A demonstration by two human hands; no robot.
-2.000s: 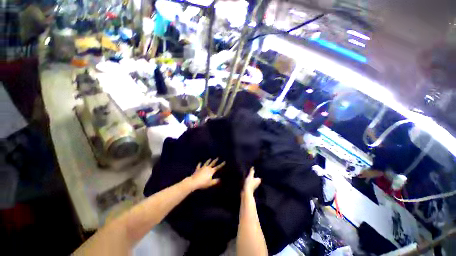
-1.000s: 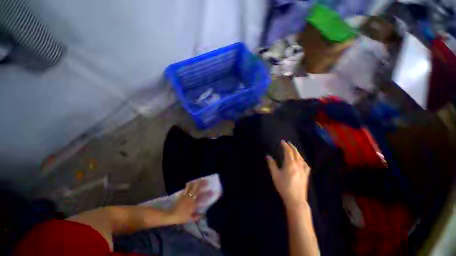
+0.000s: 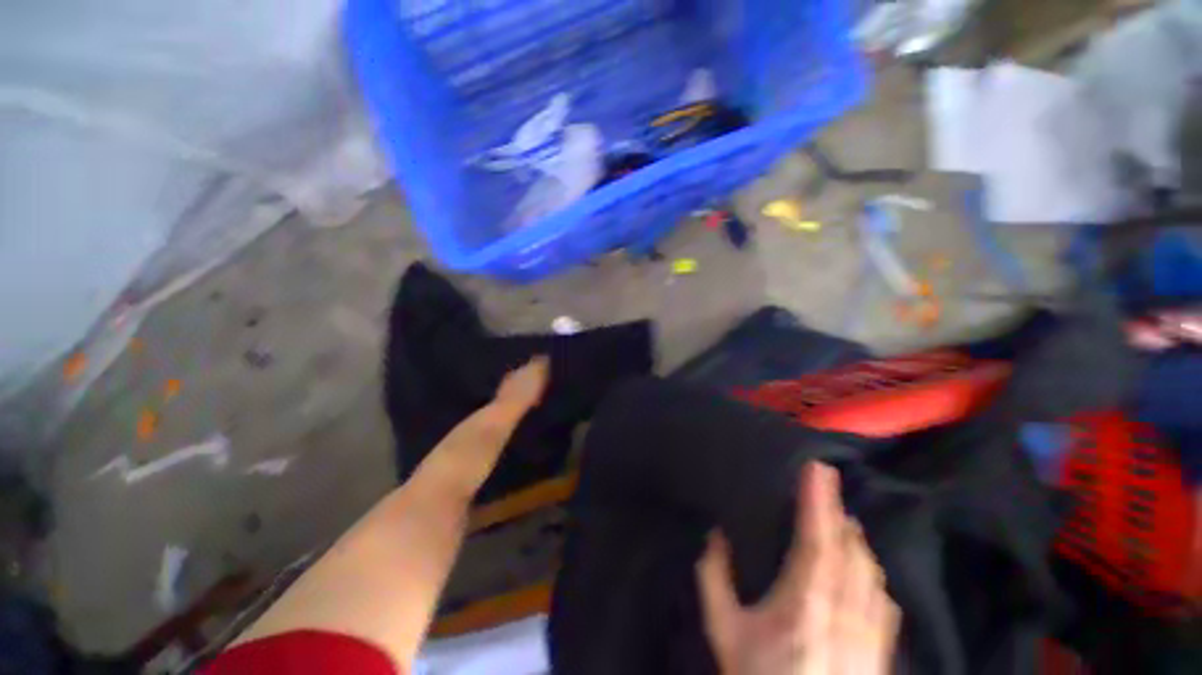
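Black garments point(image 3: 686, 462) lie in a large soft heap in front of me, and a flap of black cloth point(image 3: 442, 382) spreads left over the floor. My left hand point(image 3: 525, 385) reaches onto this flap. Its fingers are blurred and partly hidden, so its grip does not show. My right hand point(image 3: 807, 600) is over the heap at the lower middle, fingers apart, with nothing seen in it. It is cut off by the bottom edge.
A blue plastic basket point(image 3: 633, 198) with white and dark scraps stands on the floor just beyond the cloth. A red slatted crate point(image 3: 910, 402) is partly under the garments at right. White sheets point(image 3: 1022, 139) lie at upper right. Small scraps litter the floor point(image 3: 316, 317).
The view has gone from the sewing table down to the floor, and the basket now looks nearer. My left hand has moved from a white piece onto the black flap.
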